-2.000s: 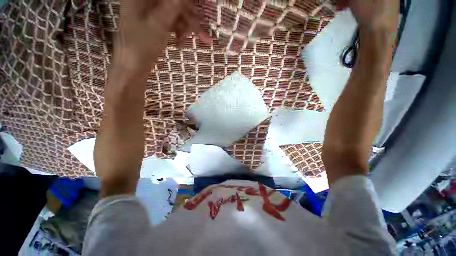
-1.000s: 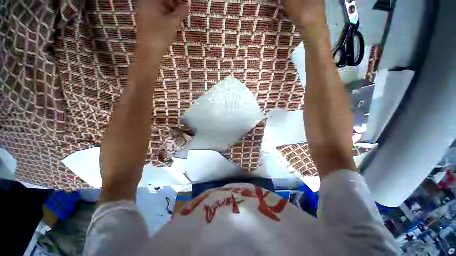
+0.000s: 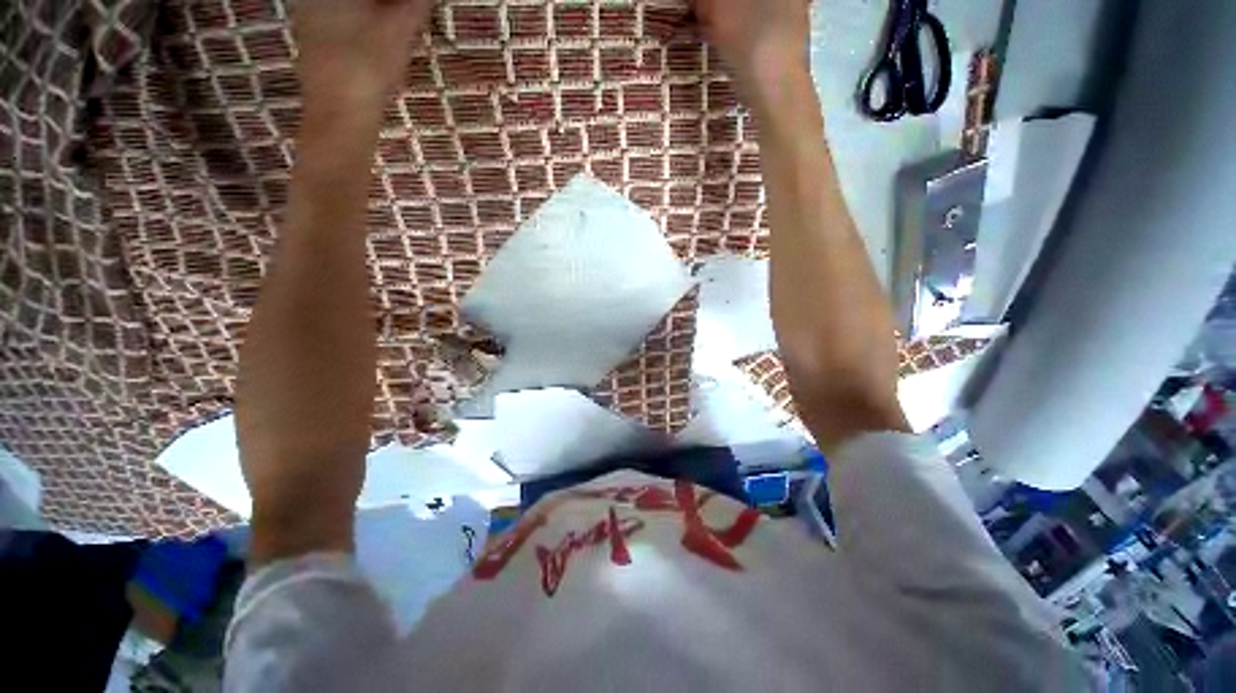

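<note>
The brown-red fabric with a cream lattice (image 3: 569,115) lies spread over the table's left and middle. My left hand (image 3: 363,30) is at the top edge on the fabric, cut off by the frame; its fingers are hidden. My right hand (image 3: 746,25) is at the top edge by the fabric's right side, also cut off. A white pattern piece (image 3: 580,284) lies on the fabric in the middle. Cut lattice pieces (image 3: 660,368) lie below it. The black-handled shears (image 3: 908,65) lie at the upper right, apart from my right hand, with the blades out of view.
A metal plate (image 3: 946,244) lies right of my right forearm. A thick pale roll (image 3: 1105,298) runs along the right side. White sheets (image 3: 563,431) lie along the front edge. A narrow fabric strip (image 3: 979,102) is near the shears. Clutter covers the floor at lower right.
The fabric's right part has been drawn left and flattened, uncovering the shears and metal plate. My right hand has moved left. The white piece at upper right is no longer seen there.
</note>
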